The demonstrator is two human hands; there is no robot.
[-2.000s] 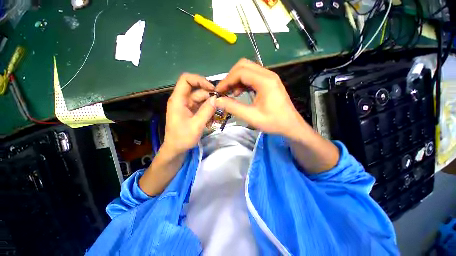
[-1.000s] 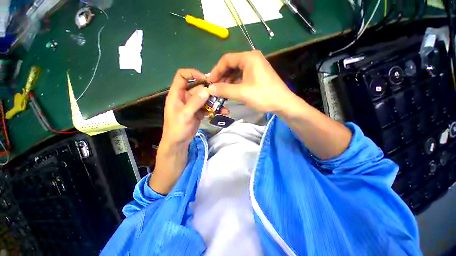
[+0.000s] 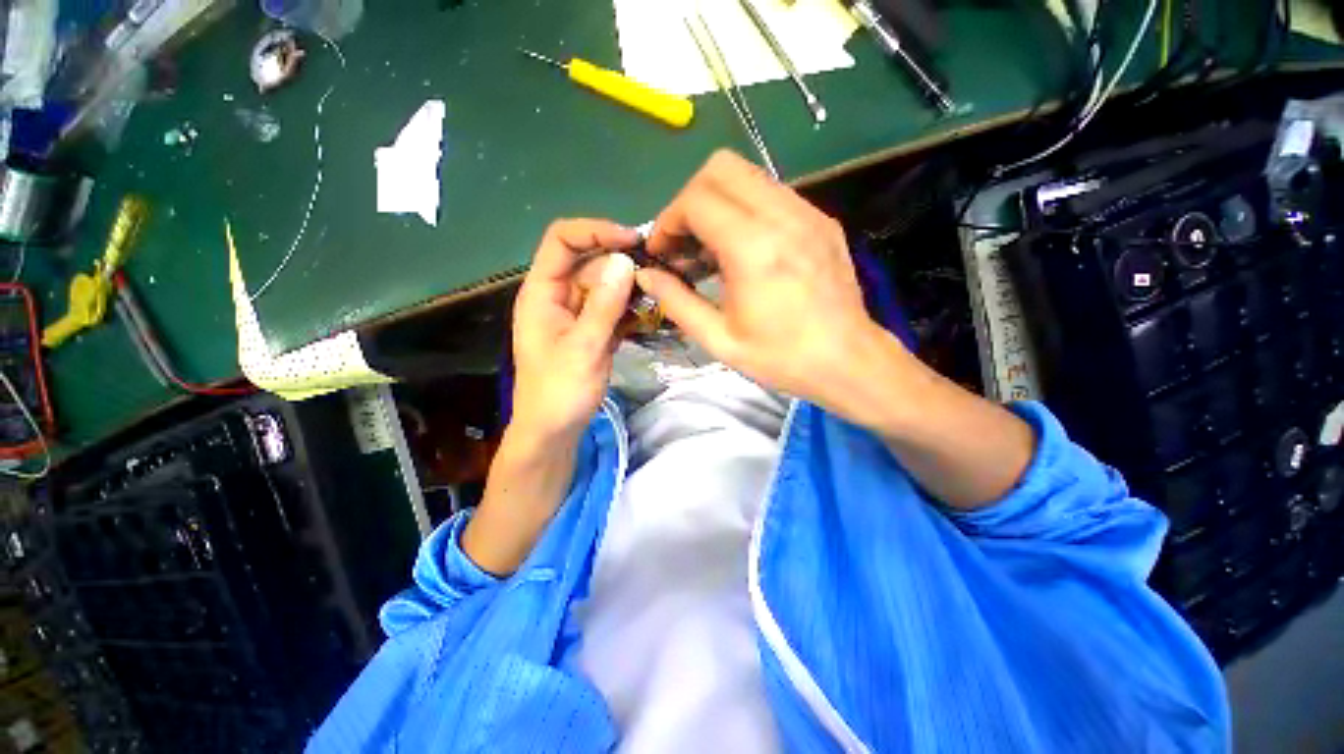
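Note:
My left hand (image 3: 572, 317) holds a small dark device (image 3: 644, 302) with an orange-gold part in its fingertips, over my lap just off the bench edge. My right hand (image 3: 759, 273) is bare too. Its thumb and fingers pinch at the top of the same device, touching the left fingertips. The fingers hide most of the device, so its details cannot be told.
On the green bench (image 3: 472, 184) lie a yellow screwdriver (image 3: 631, 92), tweezers (image 3: 730, 92), a torn white piece (image 3: 411, 162) and a thin curved wire. Black trays stand at left (image 3: 192, 575) and right (image 3: 1209, 354). A red-framed meter (image 3: 27, 368) is far left.
A dark flat piece with a pale square mark hung below the hands one second ago and is now hidden. The right hand has turned more over the device. The view has shifted slightly.

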